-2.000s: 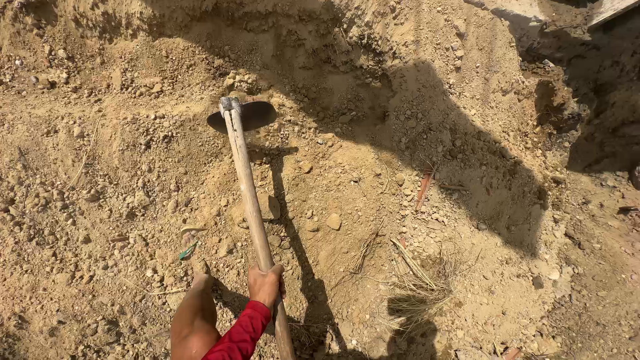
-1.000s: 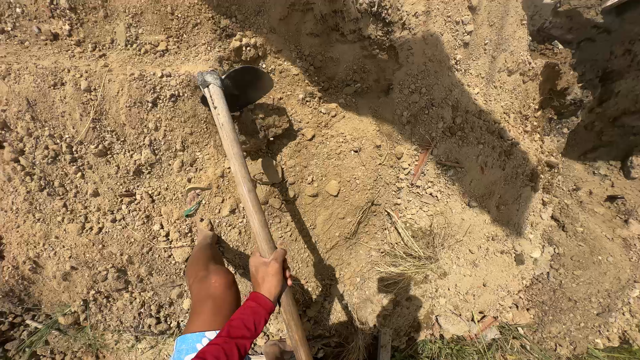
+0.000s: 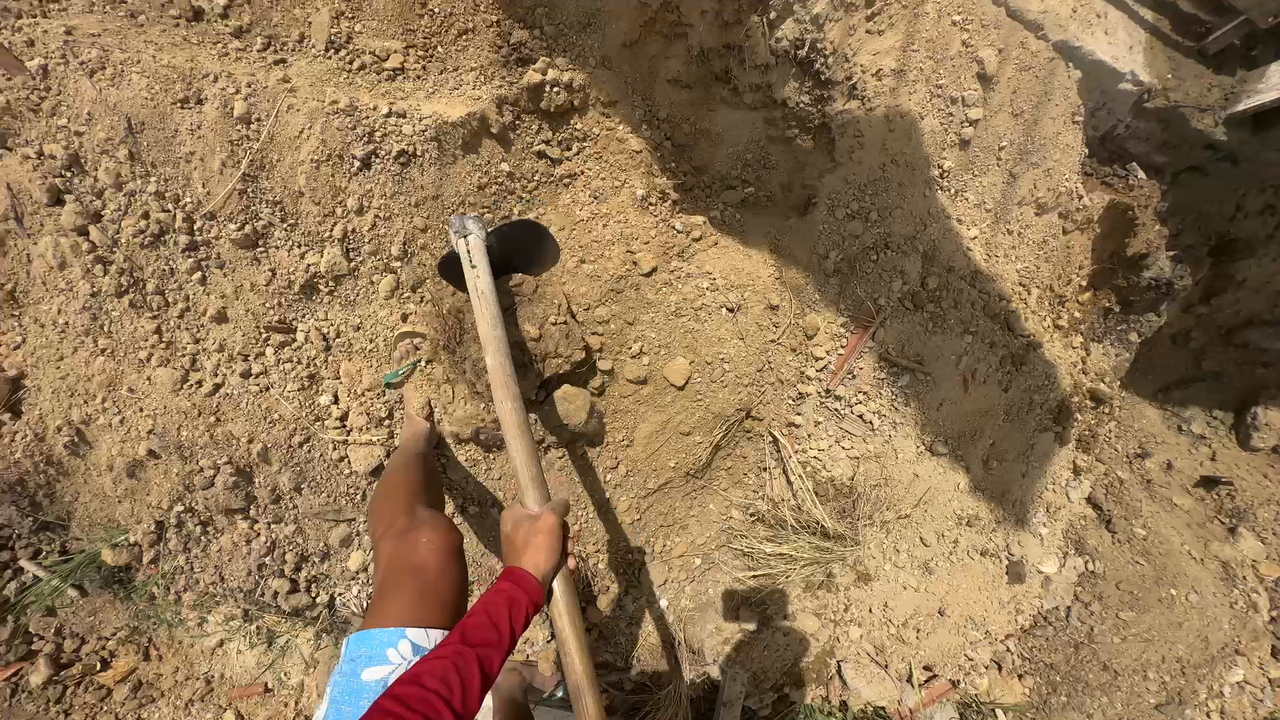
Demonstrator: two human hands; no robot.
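Observation:
My left hand (image 3: 535,542), in a red sleeve, is closed around the wooden handle of a hoe (image 3: 515,420). The handle runs from the bottom edge up to a metal socket with a dark, rounded blade (image 3: 525,247) at the upper left of centre. The blade is at the loose, sandy soil; whether its edge is in it cannot be told. Just right of the handle lie a stone (image 3: 573,405) and clods, with a smaller stone (image 3: 677,372) further right. My right hand is out of view.
My bare leg (image 3: 418,550) and sandalled foot (image 3: 403,365) are left of the handle. Dry grass (image 3: 800,520) and a reddish fragment (image 3: 852,355) lie to the right. A shaded hollow (image 3: 1210,300) is at the far right.
Beside the handle, below the blade, the soil is more broken up and a stone shows more plainly than before. My left hand has kept its hold on the handle.

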